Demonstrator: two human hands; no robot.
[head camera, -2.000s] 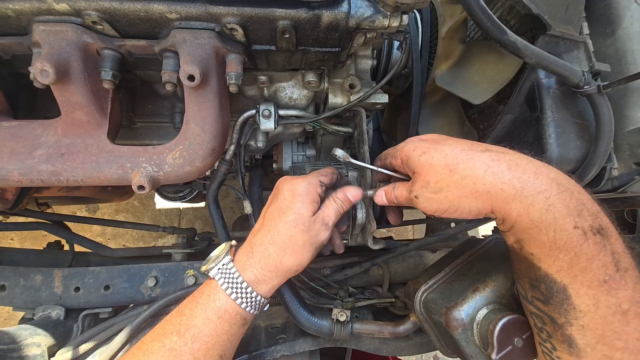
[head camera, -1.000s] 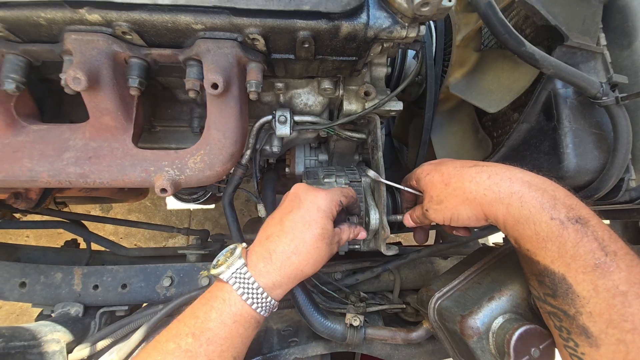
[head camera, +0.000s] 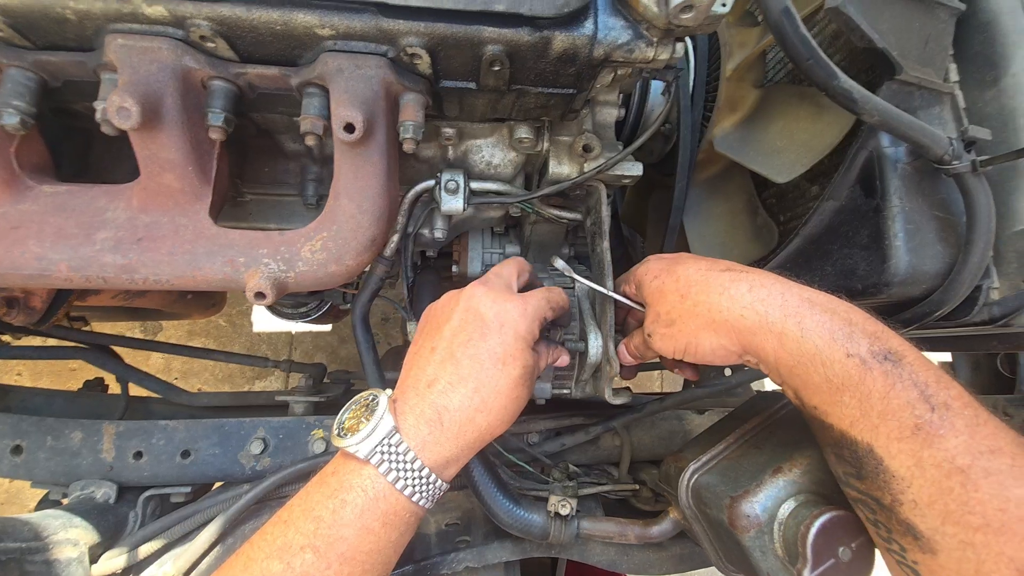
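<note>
My left hand (head camera: 488, 344), with a metal watch at the wrist, touches the left side of the alternator (head camera: 560, 276), its fingers curled near a bolt (head camera: 574, 346). Whether it grips anything is hidden. My right hand (head camera: 688, 312) is at the right of the metal bracket (head camera: 604, 240) and holds a slim wrench (head camera: 596, 286), whose free end points up and left across the bracket. The fingertips of this hand reach behind the bracket's lower edge and are partly hidden.
A rusty exhaust manifold (head camera: 280, 252) lies at the left. A fan blade (head camera: 784, 132) and a drive belt (head camera: 682, 160) are at the upper right, beside a thick black hose (head camera: 864, 96). Below are a frame rail (head camera: 160, 452), a coolant hose (head camera: 504, 500) and a capped metal reservoir (head camera: 744, 480).
Two seconds ago my hands met at the bracket's right side; my left hand has since moved left onto the alternator. The wrench stays in my right hand.
</note>
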